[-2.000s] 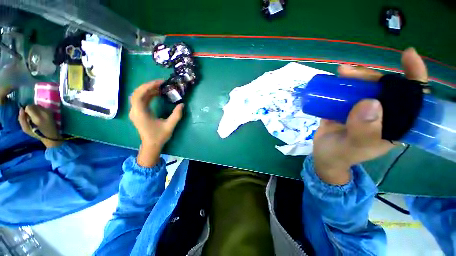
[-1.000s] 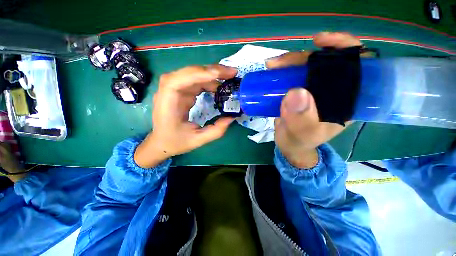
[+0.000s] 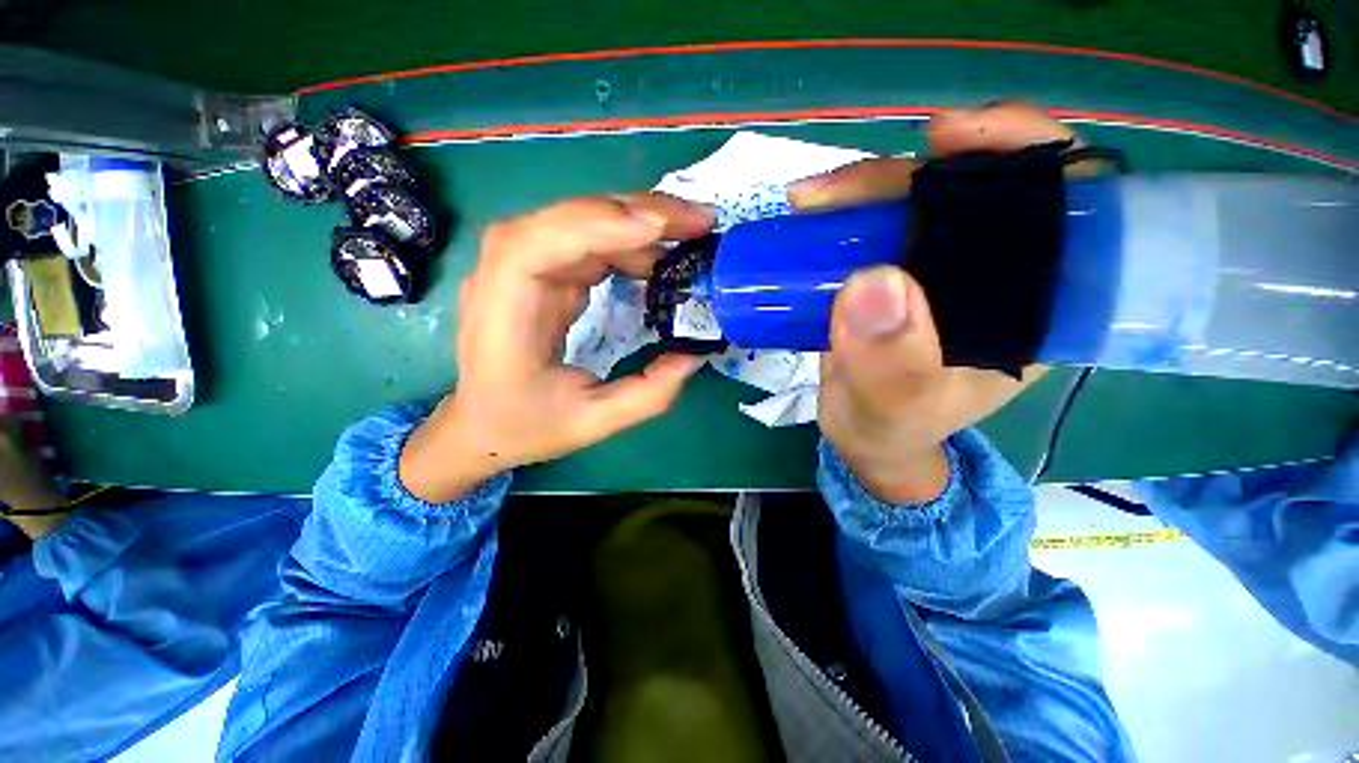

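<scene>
My left hand (image 3: 544,343) holds a round black module (image 3: 681,294) with a white label between thumb and fingers. My right hand (image 3: 917,365) grips a large dispensing syringe (image 3: 812,279) with a blue front end and a translucent rear, lying level. A wide black wrap (image 3: 987,257) goes round the syringe under my fingers. The syringe's blue end is up against the module's right side and hides part of it and the tip. A crumpled white wipe (image 3: 760,167) with blue spots lies on the green bench beneath both.
Several black modules (image 3: 373,264) cluster on the bench at the left. A tray (image 3: 176,336) with white, black and yellowish items is at far left, below a grey rail (image 3: 112,112). One module (image 3: 1307,40) is on the green belt at upper right. Another person's blue sleeves show at both edges.
My left hand has picked a module from the cluster and brought it to the syringe's blue end over the wipe. Over the last second both hands have stayed nearly still.
</scene>
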